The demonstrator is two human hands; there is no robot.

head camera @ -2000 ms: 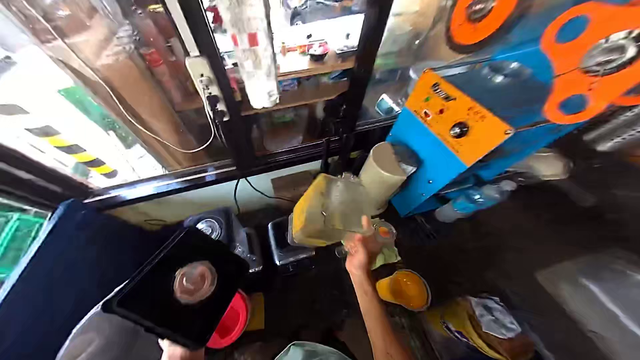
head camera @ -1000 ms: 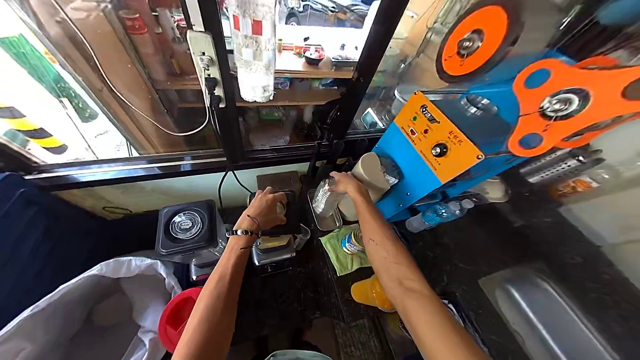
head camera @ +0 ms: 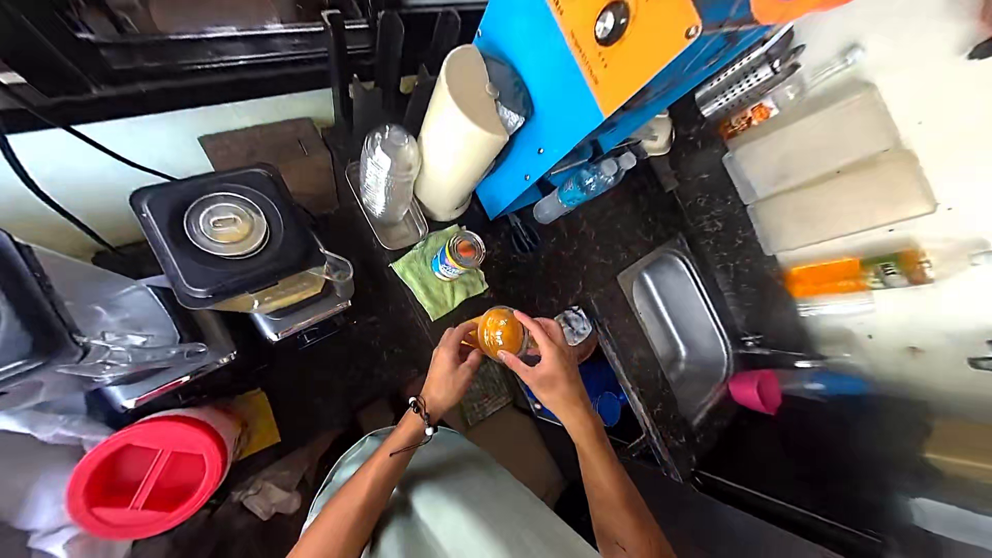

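Observation:
Between my two hands is a small clear container of orange contents (head camera: 501,332), near the counter's front edge. My left hand (head camera: 452,368) grips its left side, a beaded bracelet at the wrist. Fingers and thumb of my right hand (head camera: 549,360) close on its right side. Just beyond stands an open can (head camera: 459,255) on a green cloth (head camera: 434,288). Behind that, a clear plastic cup or bottle (head camera: 390,174) stands in a metal tray (head camera: 401,231), beside a cream cylindrical container (head camera: 460,133). A blender jar with a black lid (head camera: 172,232) sits on its base at the left.
A blue machine with an orange panel (head camera: 535,116) rises at the back. Water bottles (head camera: 577,191) lie beside it. At right are a metal sink (head camera: 676,318) and a pink cup (head camera: 756,391). A red-lidded container (head camera: 147,473) stands at lower left, near a second blender (head camera: 46,310).
Both hands have left the blender and the clear vessel at the back and come to the orange container near the front edge. The blender jar's black lid is now on. The view has tilted down.

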